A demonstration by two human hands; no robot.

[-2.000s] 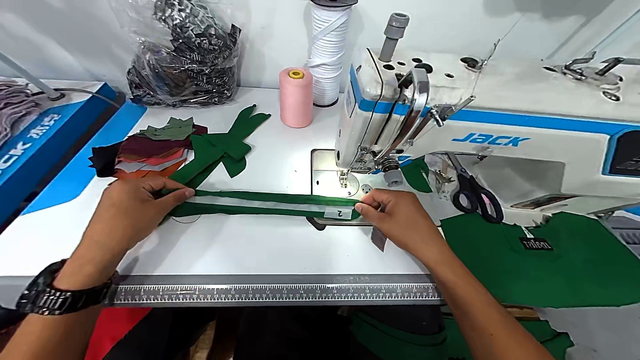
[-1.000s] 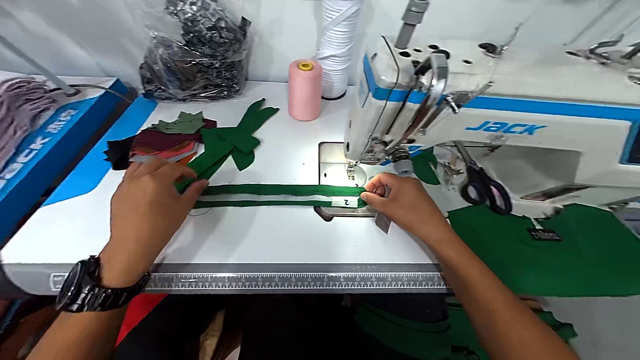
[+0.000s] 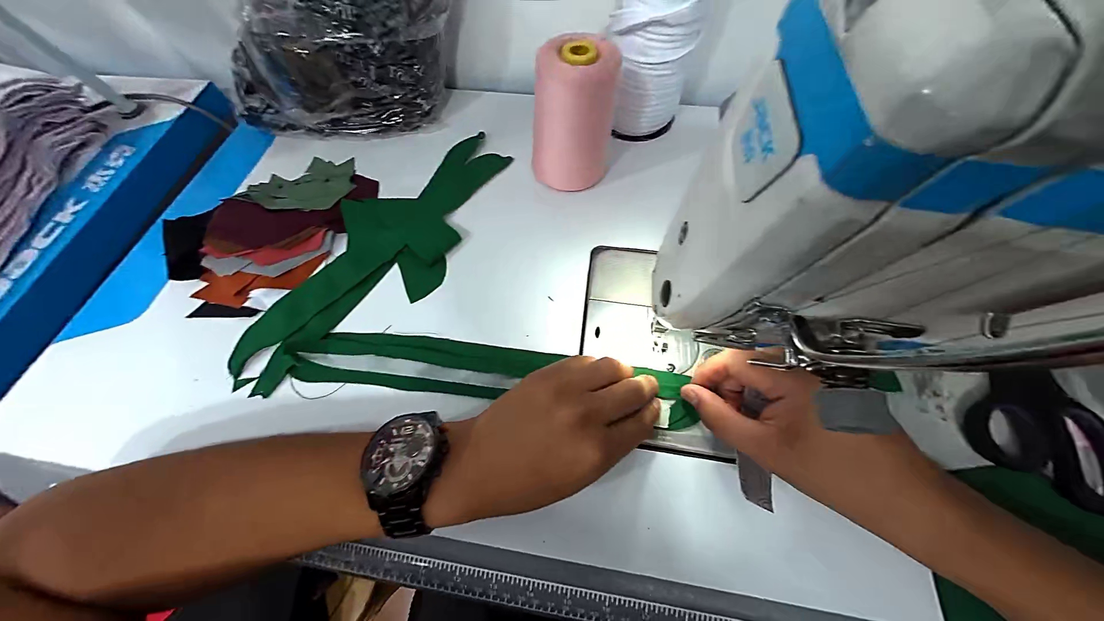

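A long green fabric strip [image 3: 431,352] lies across the white table, its right end over the metal needle plate [image 3: 621,280] of the sewing machine [image 3: 862,172]. Near that end my left hand [image 3: 552,431] pinches the strip, a white label [image 3: 664,414] partly under its fingers. My right hand [image 3: 768,401] grips the strip's right tip between thumb and fingers, just below the presser foot area. The two hands are close together. Further green pieces [image 3: 379,233] lie at the strip's left end.
Coloured fabric scraps [image 3: 276,224] are piled at the left. Behind stand a pink thread cone [image 3: 575,112], a white elastic roll [image 3: 651,69] and a plastic bag of labels [image 3: 341,65]. Black-handled scissors [image 3: 1026,431] are at the right. A ruler [image 3: 517,586] runs along the front edge.
My left hand has moved right along the strip, from its left end to beside my right hand. The view has moved closer to the machine.
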